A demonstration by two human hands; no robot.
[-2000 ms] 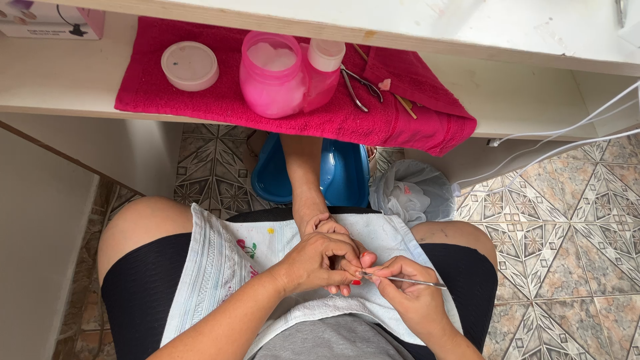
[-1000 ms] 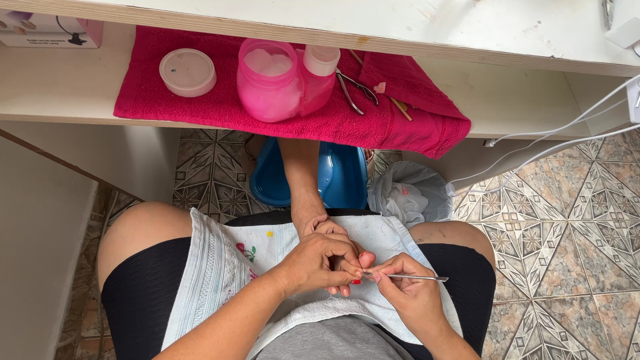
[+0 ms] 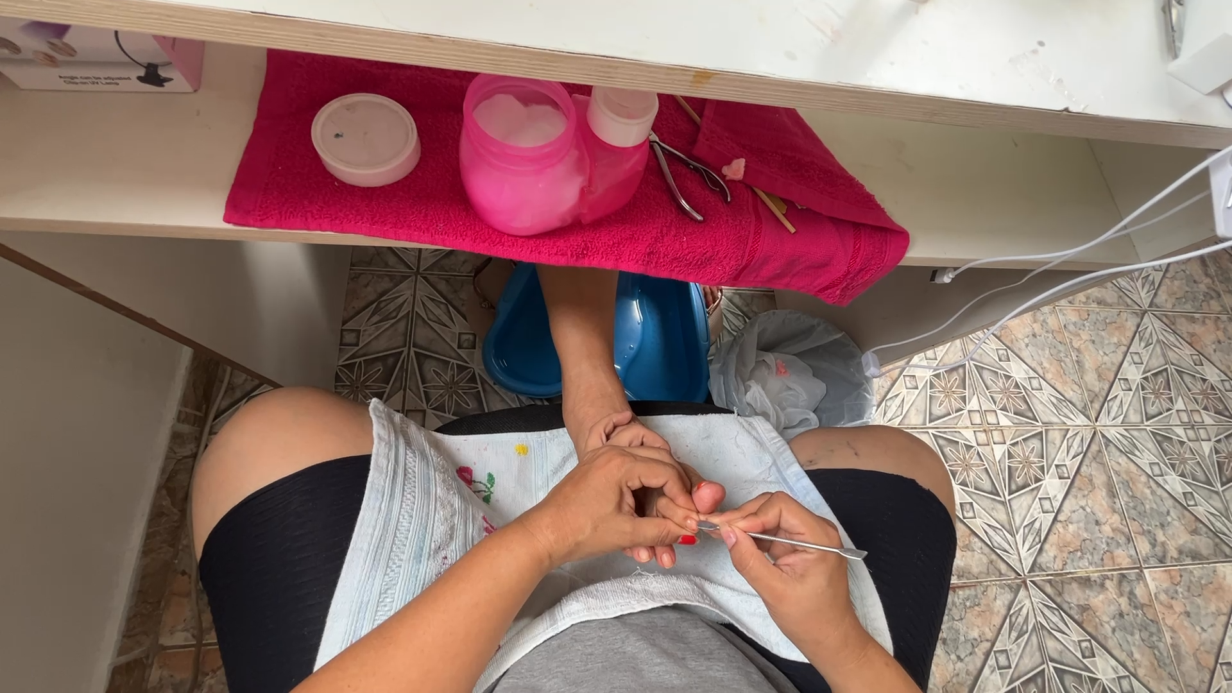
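Observation:
A metal cuticle pusher (image 3: pixel 808 545) is held in my right hand (image 3: pixel 784 553), its left tip against a fingernail of another person's hand (image 3: pixel 626 433). That hand reaches in from under the shelf and lies over a white towel (image 3: pixel 433 539) on my lap. My left hand (image 3: pixel 616 500) grips one of its fingers between thumb and fingertips. Red polish shows on one nail beside the tip. Above, a pink towel (image 3: pixel 404 207) on the shelf bears an open pink jar (image 3: pixel 525 164) of cotton, a white lid (image 3: pixel 366 138), metal cuticle nippers (image 3: pixel 685 173) and a wooden stick (image 3: pixel 775 210).
Under the shelf are a blue plastic basin (image 3: pixel 664 332) and a lined waste bin (image 3: pixel 837 361). White cables (image 3: pixel 1059 258) hang at the right. A box (image 3: pixel 106 63) stands at the shelf's left. The white tabletop edge (image 3: pixel 674 82) crosses above.
The cuticle pusher's free end has tilted lower in my right hand. My left hand keeps its hold on the other person's finger.

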